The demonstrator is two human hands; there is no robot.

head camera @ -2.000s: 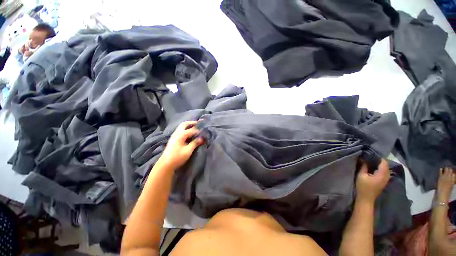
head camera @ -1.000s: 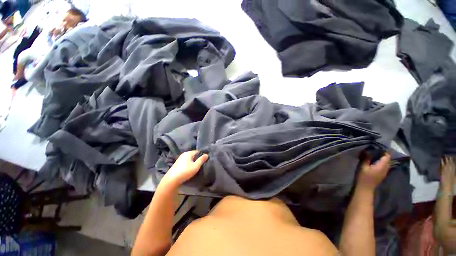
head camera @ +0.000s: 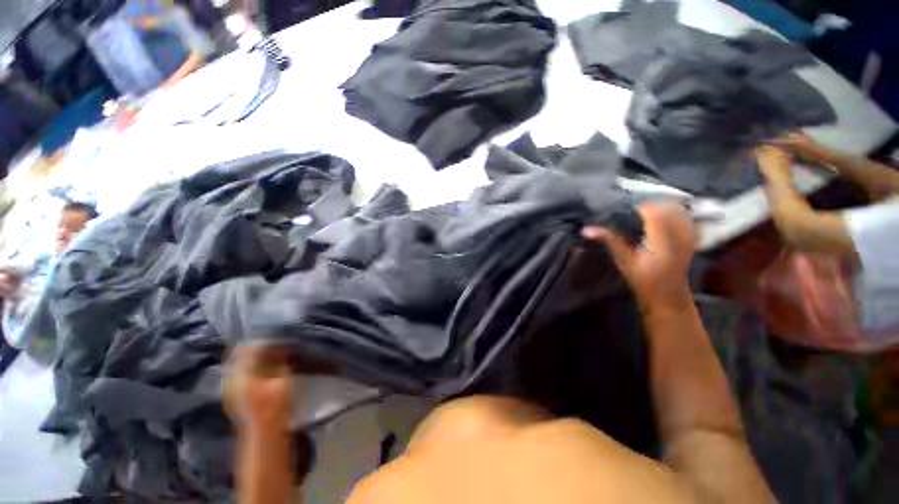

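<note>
A dark grey jacket lies bunched in long folds between my hands at the table's near edge. My right hand grips its gathered right end, raised near the middle right. My left hand is blurred at the jacket's left end, lower left; its fingers are not clear. The folds sag between the two hands. A loose heap of grey jackets lies at the left, touching the held one.
A dark grey pile lies on the far side of the white table. More grey garments lie at the right, with another person's hands at them. A small person is at the far left.
The view has turned right. My right hand has moved up with the gathered end of the jacket. My left hand has moved down and left. The other person's hands now reach onto the right garments.
</note>
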